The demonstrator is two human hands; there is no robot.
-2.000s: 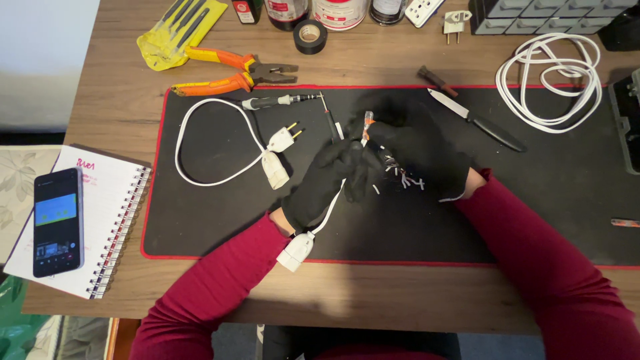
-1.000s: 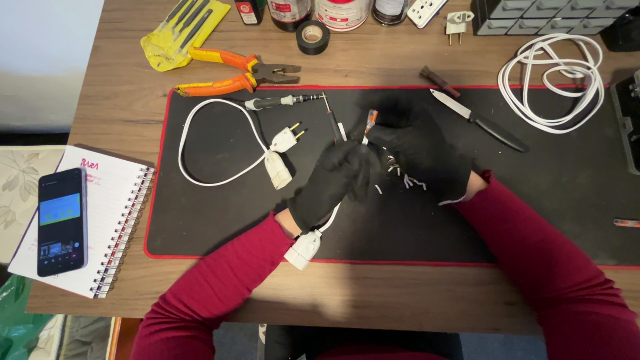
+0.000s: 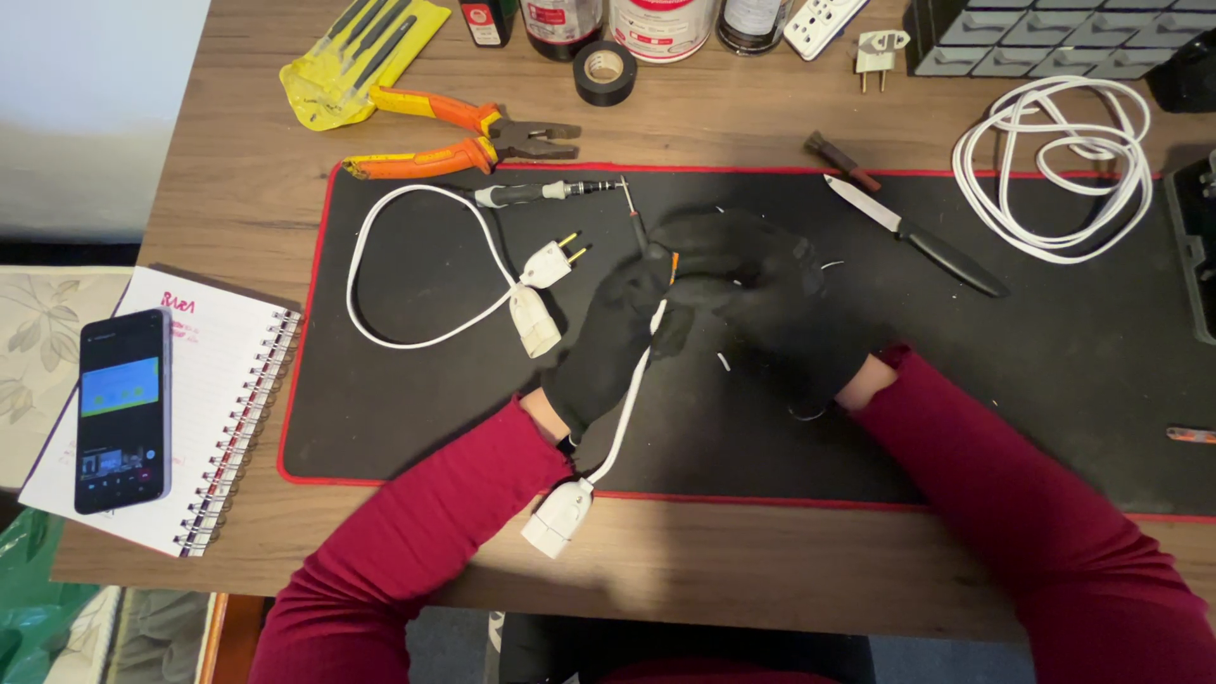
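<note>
My left hand [image 3: 617,332], in a black glove, is closed around a white electrical cord [image 3: 635,389] near its upper end. That cord runs down to a white socket connector [image 3: 559,518] at the mat's front edge. An orange piece [image 3: 674,268] shows at the cord's top, between my hands. My right hand [image 3: 760,285], also gloved, is blurred beside it; its fingertips meet the area by the orange piece, and what they grip is hidden. Left of my hands lies a short white extension cord [image 3: 356,275] with a plug [image 3: 553,264] and a socket end [image 3: 534,321].
Around the hands lie a precision screwdriver [image 3: 532,194], combination pliers [image 3: 475,138], black tape [image 3: 604,74], a knife [image 3: 926,242] and coiled white cable [image 3: 997,190]. A phone [image 3: 123,408] rests on a notebook [image 3: 237,380]. Small white scraps [image 3: 724,362] dot the mat [image 3: 456,418].
My right hand has moved over the spot where several white scraps lay below my fingers; fewer scraps now show there. The left hand still holds the cord.
</note>
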